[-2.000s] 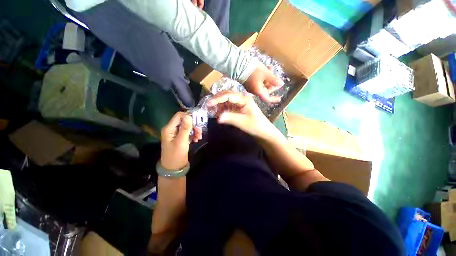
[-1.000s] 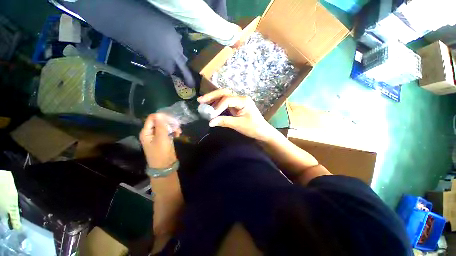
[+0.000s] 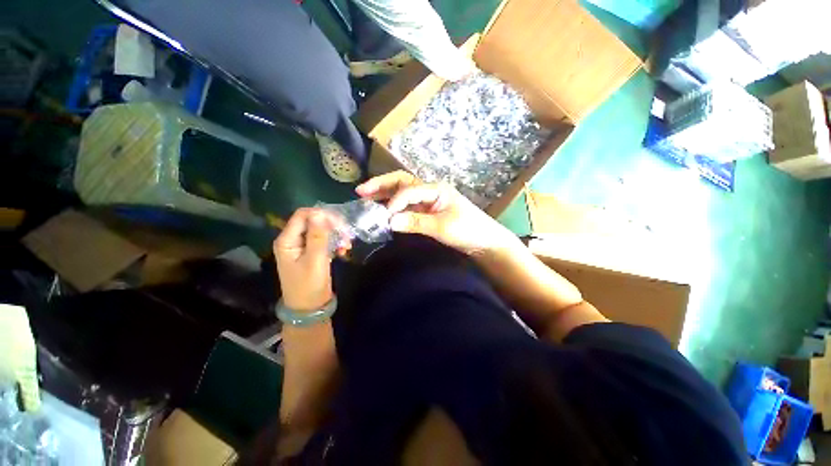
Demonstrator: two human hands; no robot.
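Observation:
My left hand (image 3: 306, 253), with a bangle on its wrist, pinches the left end of a small clear poly bag (image 3: 351, 218). My right hand (image 3: 439, 215) has its thumb and fingers at the bag's right end, around a small pale piece (image 3: 379, 223). Glare hides whether the piece is inside the film or against it. Both hands are above my lap. An open cardboard carton (image 3: 565, 56) beyond my right hand is heaped with shiny clear pieces (image 3: 469, 136).
A seated person's sleeve (image 3: 410, 27) reaches to the carton's far edge. That person's shoe (image 3: 339, 160) is beside it. A pale plastic stool (image 3: 128, 159) stands at left. Another carton (image 3: 629, 291) is by my right arm. Blue bins (image 3: 770, 414) are at lower right.
The other person's hand has left the carton's heap. My hands drew apart, showing the film and pale piece, then came together again. My right hand now has the piece at the bag.

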